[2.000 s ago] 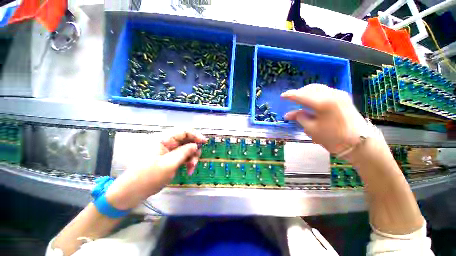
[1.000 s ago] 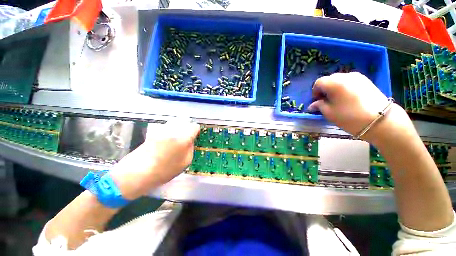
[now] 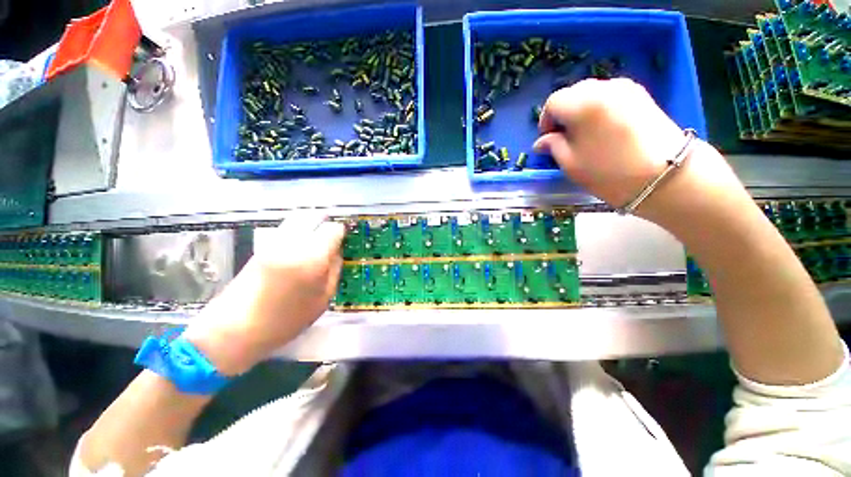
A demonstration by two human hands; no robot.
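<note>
A green PCB panel (image 3: 457, 264) with two rows of small mounted parts lies on the conveyor in front of me. My left hand (image 3: 289, 284), with a blue wrist strap (image 3: 182, 361), is at the panel's left end; its fingertips are turned away, so I cannot see whether they hold anything. My right hand (image 3: 606, 140), with a thin bracelet, is over the right blue bin (image 3: 583, 20). Its thumb and forefinger are near each other; a small dark part seems to show between them, but this is unclear. Loose capacitors (image 3: 509, 63) lie in that bin.
A left blue bin (image 3: 322, 168) holds many loose capacitors. Stacked boards (image 3: 793, 74) stand at the upper right. An orange-red bin (image 3: 91, 39) is at the upper left. Conveyor rails (image 3: 634, 291) run across, with more panels at both sides. A white plate (image 3: 630, 244) lies right of the panel.
The view has shifted. My left hand has gone from visible, spread fingers to a turned-away pose at the panel's left end. My right hand stays over the right bin, its fingers now closer together.
</note>
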